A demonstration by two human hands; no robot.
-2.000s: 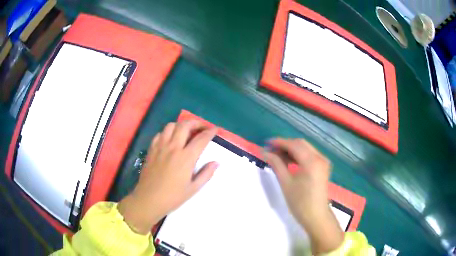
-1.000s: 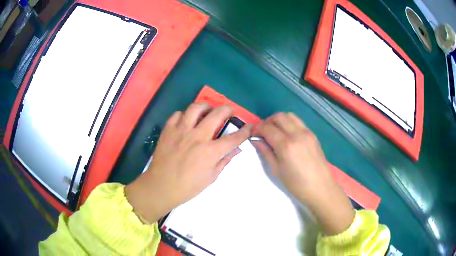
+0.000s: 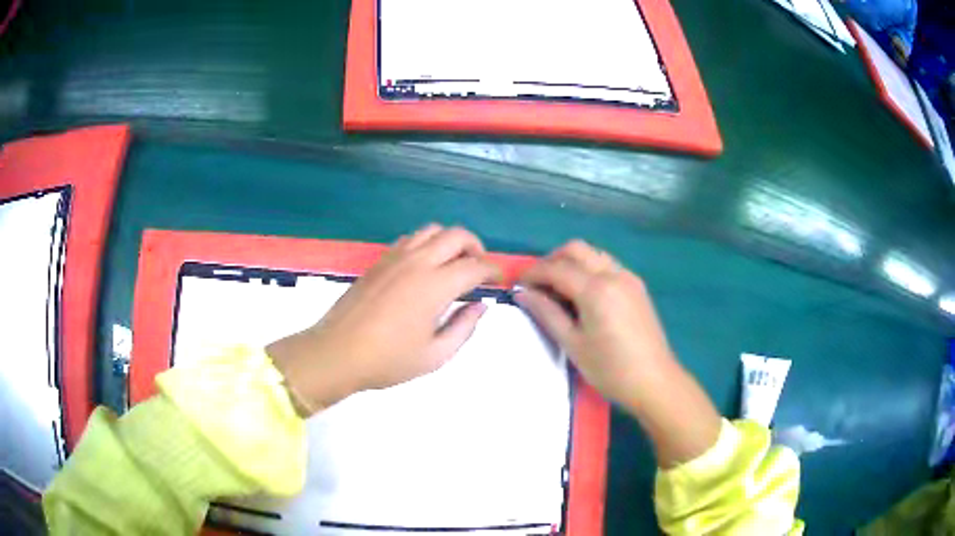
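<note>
A white display panel (image 3: pixel 419 440) with a thin black border lies on a red-orange foam pad (image 3: pixel 262 249) in front of me. My left hand (image 3: pixel 403 314) rests at the panel's far edge, with its fingertips near the black border. My right hand (image 3: pixel 597 325) is at the far right corner, with thumb and index finger pinched at the edge. A tiny pale bit shows at the right fingertips; whether it is a held part or the panel's edge is unclear. A white tube (image 3: pixel 763 387) lies to the right, partly behind my right sleeve.
A second panel (image 3: pixel 524 42) lies on its foam pad (image 3: pixel 534 117) at the back. A third panel (image 3: pixel 26 325) lies on a pad (image 3: pixel 92 251) at the left. More panels (image 3: pixel 890 79) show at the far right. The green bench (image 3: pixel 241 194) runs beneath them.
The view has turned and shifted right, so the panel now lies nearly square to me and the tube shows. My hands have moved from near one corner to the panel's other far corner.
</note>
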